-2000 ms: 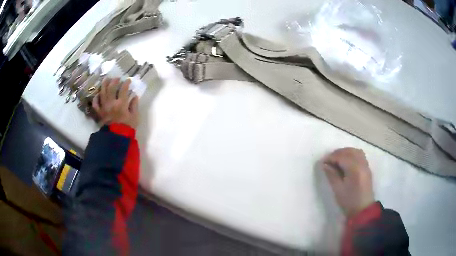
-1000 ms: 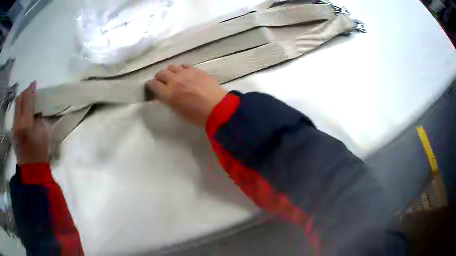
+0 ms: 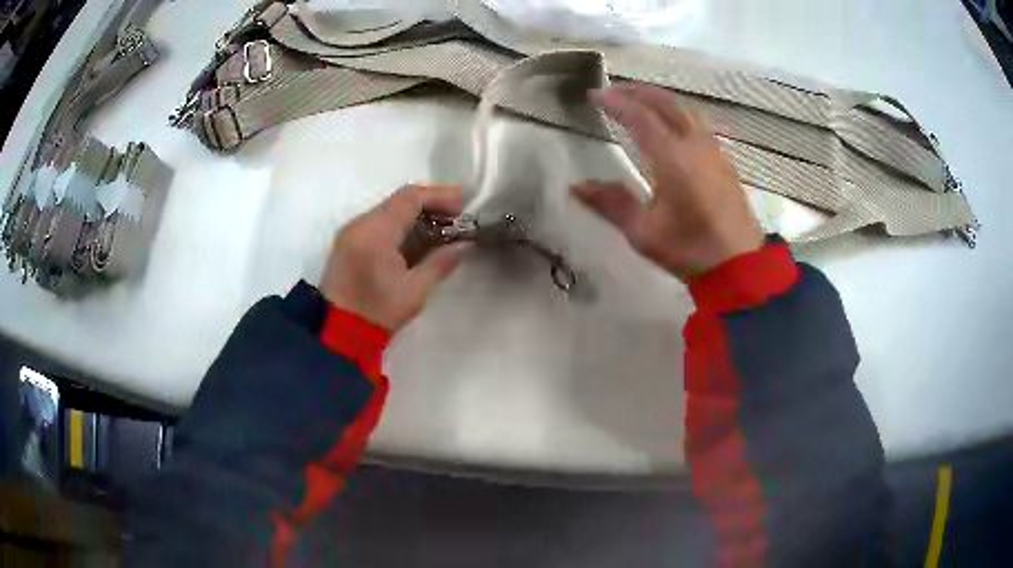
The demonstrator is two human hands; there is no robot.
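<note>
A beige webbing strap [image 3: 544, 83] arches up in a loop between my hands. My left hand [image 3: 391, 261] is closed on the strap's hardware end, with silvery metal at its fingertips. A small metal hook [image 3: 563, 274] sticks out to the right of it, over the white table. My right hand [image 3: 686, 183] is blurred, its thumb and fingers apart, beside the loop's right side. Whether its fingers touch the webbing cannot be told.
A loose strap pile [image 3: 778, 128] lies across the table [image 3: 533, 411] beyond my hands, with buckles at its left end. Finished bundles [image 3: 83, 216] with white middles stand at the left. A clear plastic bag [image 3: 633, 17] lies at the far edge. More straps lie at the far left.
My hands have come off the pile and are now at the middle front. A strap's hardware end is now in my left hand. The view has turned back leftward, showing the bundles again.
</note>
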